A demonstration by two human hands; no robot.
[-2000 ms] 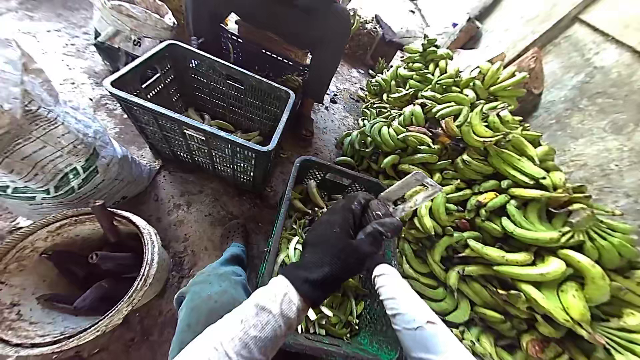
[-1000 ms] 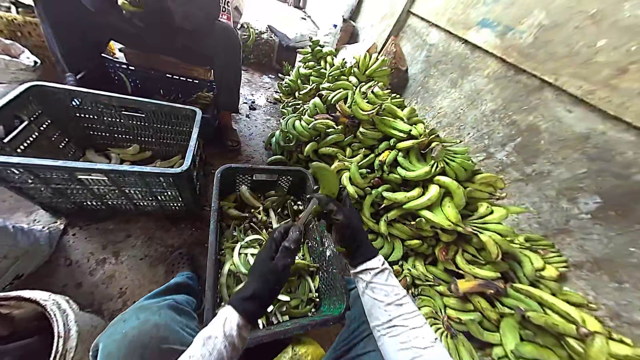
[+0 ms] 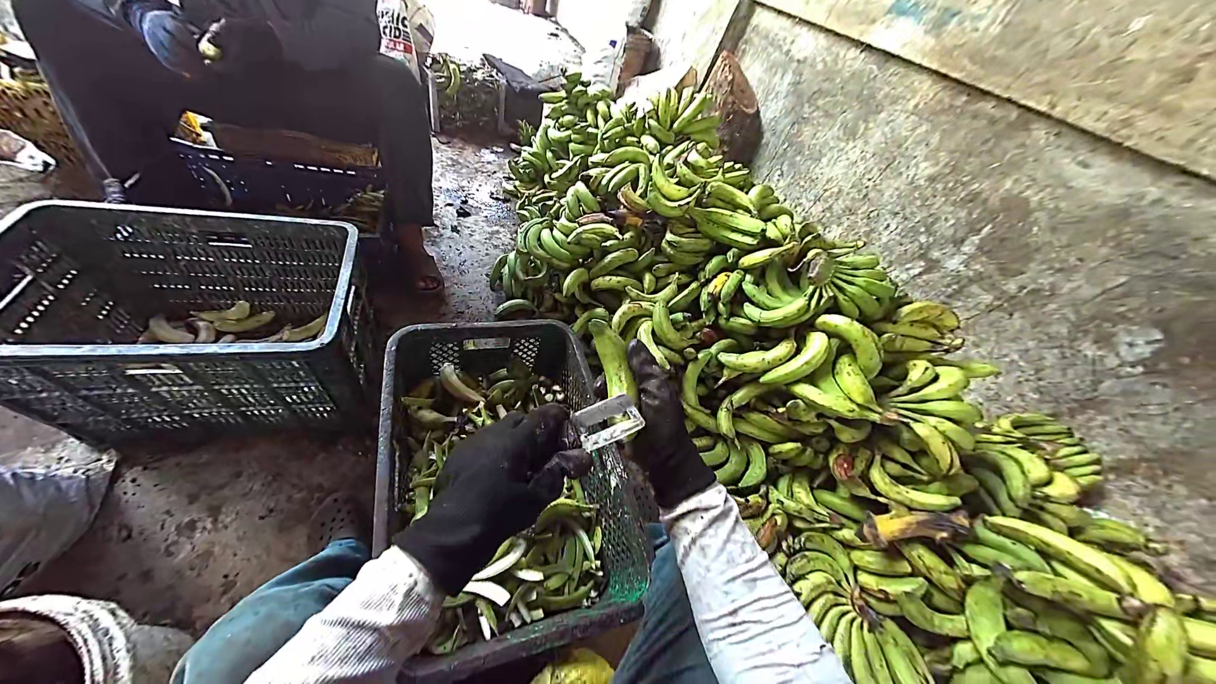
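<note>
My left hand (image 3: 499, 480), in a black glove, grips the handle of a metal-framed peeler (image 3: 608, 423) over a dark plastic crate (image 3: 622, 532) of green peels (image 3: 560, 560). The peeler's head lies against the lower end of a green plantain (image 3: 613, 359). Black-gloved too, my right hand (image 3: 663, 418) holds that plantain upright at the crate's right edge. To the right, a long heap of green plantain bunches (image 3: 807, 361) lies beside the crate. A larger dark crate (image 3: 180, 351) at the left has several peeled plantains (image 3: 233, 325) at its bottom.
A seated person (image 3: 313, 95) works behind another crate (image 3: 285, 180) at the upper left. A concrete wall (image 3: 997, 237) slopes along the right, with a brown stump-like object (image 3: 733, 109) at its far end. A bucket's rim (image 3: 85, 617) and a sack (image 3: 52, 503) are at the lower left.
My right hand has come to hold a green plantain upright, seen in its grip one second ago too. The peeler's head now lies across the plantain. The view has swung right since two seconds ago.
</note>
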